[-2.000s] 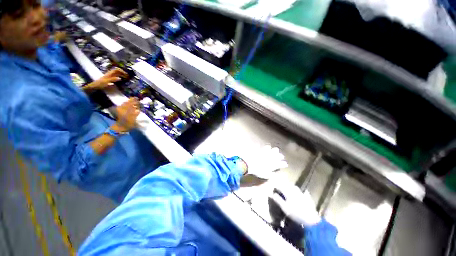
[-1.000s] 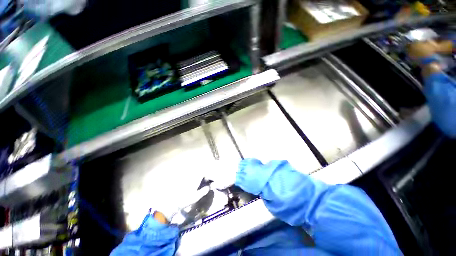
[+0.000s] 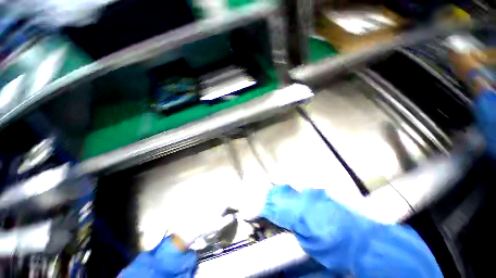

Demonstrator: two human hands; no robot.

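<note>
The frame is blurred. My left hand, in a white glove with bare wrist skin showing, is low over the conveyor's near edge. My right hand, also white-gloved, is just right of it and mostly lost in glare below the blue cuff. Small dark shapes show between and under the hands at the near rail; I cannot tell if they are a held part or part of the line. The shiny conveyor plate lies beyond the hands. Fingertips cannot be made out.
Beyond the far rail, a green shelf holds a parts bin and silver strips. Populated boards stand at left. A cardboard box is upper right. Another person's arm is at the right edge.
Since the first frame, the view has swung right, and the neighbour at left has left it. Since one second ago, the scene has shifted slightly down and right; my hands remain close together.
</note>
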